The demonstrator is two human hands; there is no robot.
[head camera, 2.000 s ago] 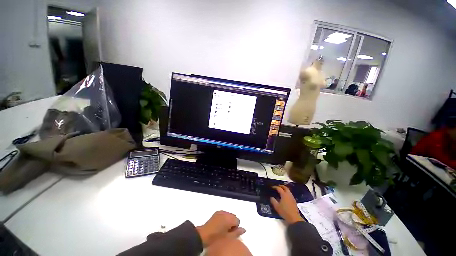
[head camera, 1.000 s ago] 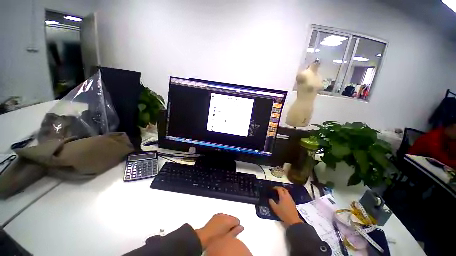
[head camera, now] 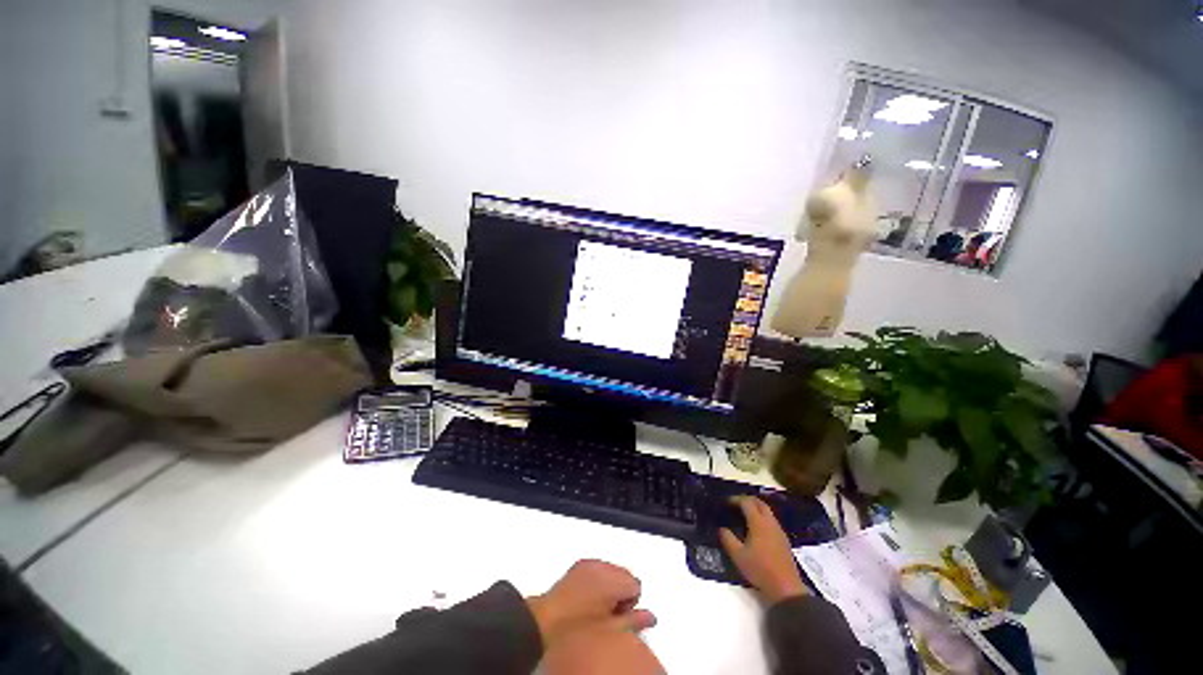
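Note:
My right hand (head camera: 759, 543) rests over a small black mouse (head camera: 732, 518), mostly hidden under the fingers, on a dark mouse pad (head camera: 710, 559). My left hand (head camera: 587, 596) lies on the white desk in front of the keyboard, fingers curled in, with nothing seen in it. A blurred skin-coloured shape is just below it at the bottom edge; I cannot tell what it is. The black keyboard (head camera: 561, 477) lies below the monitor (head camera: 528, 297). The monitor shows a white window over a black screen, with orange icons down the right side.
Left: a grey calculator (head camera: 389, 425), olive-brown cloth (head camera: 251, 393) and a clear plastic bag (head camera: 257, 270). Right: papers (head camera: 855, 580), a curled yellow-white tape measure (head camera: 970, 580), a green-lidded bottle (head camera: 815, 442) and a potted plant (head camera: 943, 409). A person's red sleeve (head camera: 1161, 396) shows at the far right.
The view has shifted slightly, so the scene sits a little further right. Both hands keep the same places on the desk and mouse, and the white window stays on screen.

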